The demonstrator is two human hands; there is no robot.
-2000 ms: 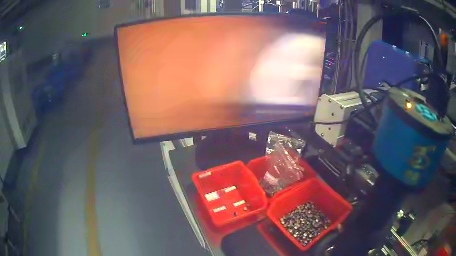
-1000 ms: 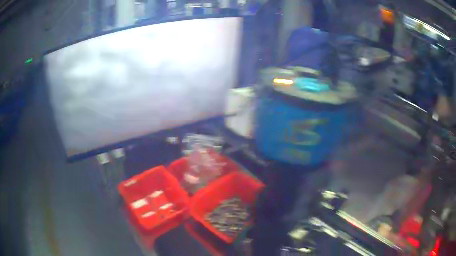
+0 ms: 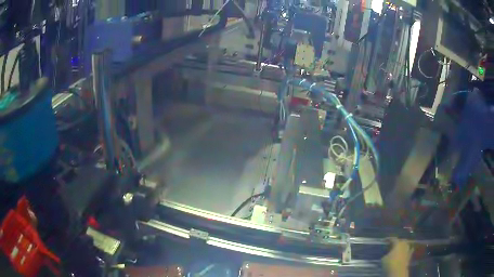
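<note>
A blurred tan shape at the lower right, by the rail, looks like my right hand (image 3: 398, 258); its fingers and anything in them cannot be made out. My left hand is not in view. Two reddish-brown flat blocks, one left (image 3: 154, 271) and one right (image 3: 287, 270), are cut off by the bottom edge. They look like carrier plates. The long shiny conveyor rail (image 3: 254, 250) runs just behind them.
The blue microscope cylinder (image 3: 27, 138) is at the left edge. A red bin (image 3: 23, 246) is at the lower left. Behind the rail stand an upright metal block (image 3: 298, 157) and blue air tubes (image 3: 355, 135). A screen (image 3: 457, 40) hangs upper right.
The view has swung right. The monitor has left the picture, the microscope and red bins have shifted to the left edge, and the machine, rail and tan hand-like shape now show.
</note>
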